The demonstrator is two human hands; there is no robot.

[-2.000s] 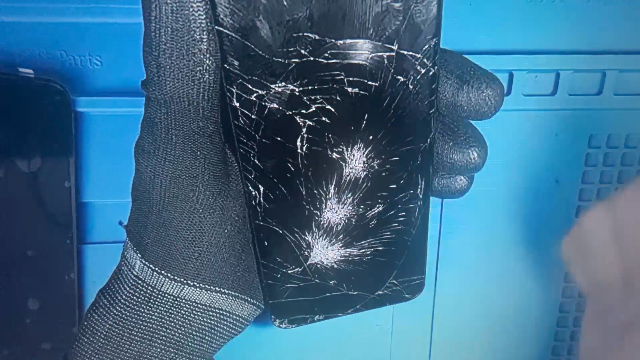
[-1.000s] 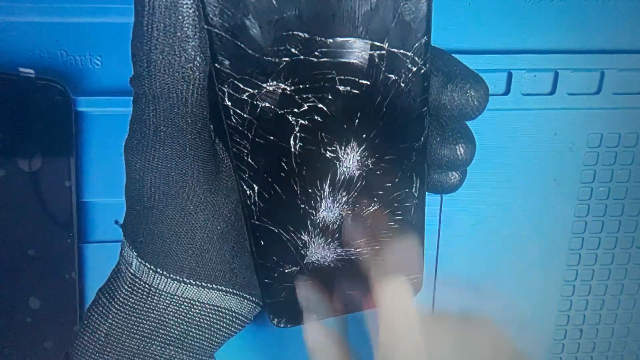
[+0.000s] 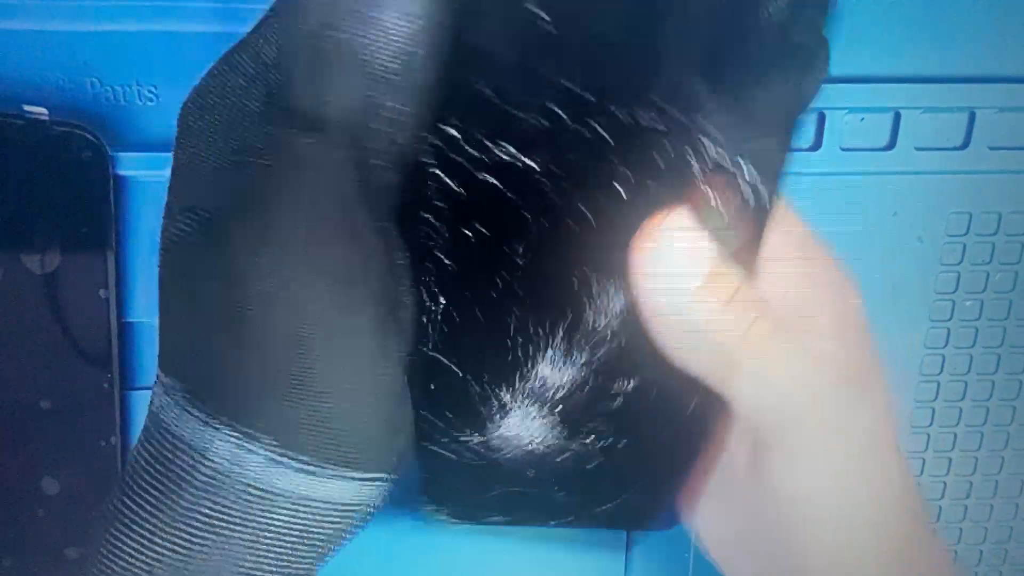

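Note:
My left hand (image 3: 288,264), in a black knit glove, holds a smartphone with a cracked black screen (image 3: 512,320). White cracks run across the glass, with dense shattered spots near its lower end. My right hand (image 3: 768,344) is bare and grips the phone's right edge, its thumb over the glass and its other fingers mostly hidden behind. Both the phone and the hands are blurred.
A second dark phone or screen panel (image 3: 56,320) lies at the left edge. Underneath is a blue work mat (image 3: 856,192) with moulded slots at the upper right and a grid of small square recesses at the far right.
My right hand has come in from the right, passed blurred over the lower screen, and now grips the phone's right edge. The phone has tilted a little in my left hand.

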